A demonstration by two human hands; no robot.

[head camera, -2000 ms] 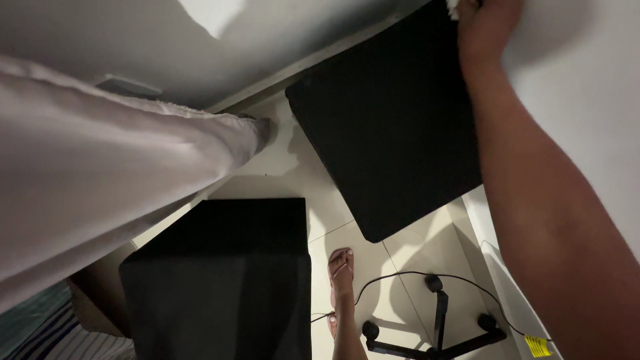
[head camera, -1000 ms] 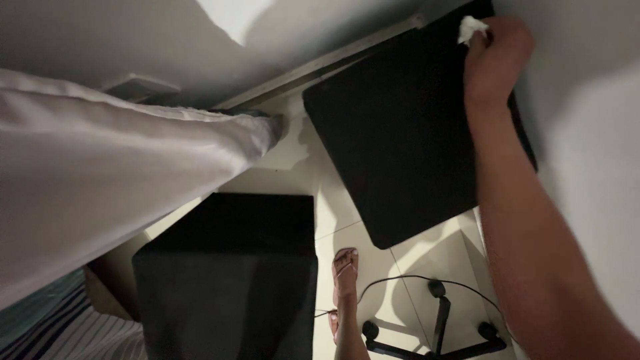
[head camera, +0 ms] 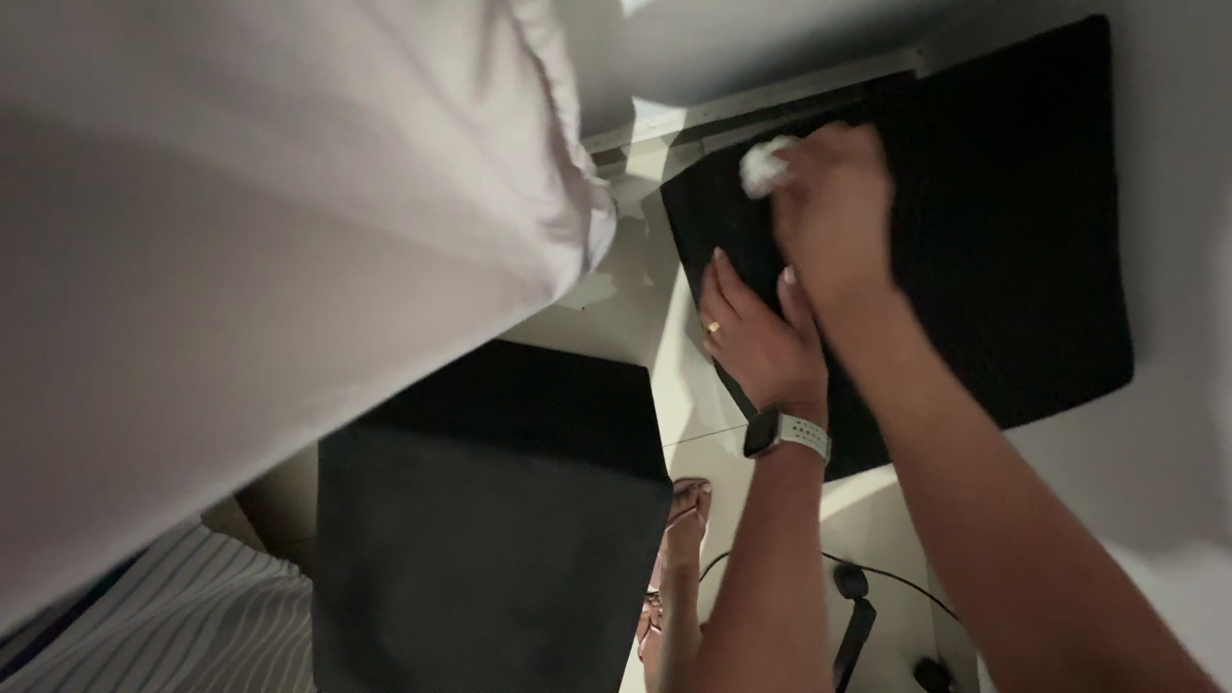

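Observation:
A black, box-like piece with a fabric-looking surface stands by the wall at the right. My left hand, with a ring and a smartwatch on its wrist, lies with spread fingers on the near left part of this piece. Just beyond it my right hand, a little blurred, pinches a crumpled white wad, tissue or cloth, over the black surface near its far left corner. My forearms lie close together. Whether the wad touches the surface is hard to tell.
A second black block stands at lower left. Pale fabric hangs over the left side, above striped cloth. A black cable and a wheeled chair base are on the tiled floor, near sandalled feet.
My left hand has come into view and rests on the right-hand black piece. My right hand, with the white wad, has moved left across that piece. The view has shifted.

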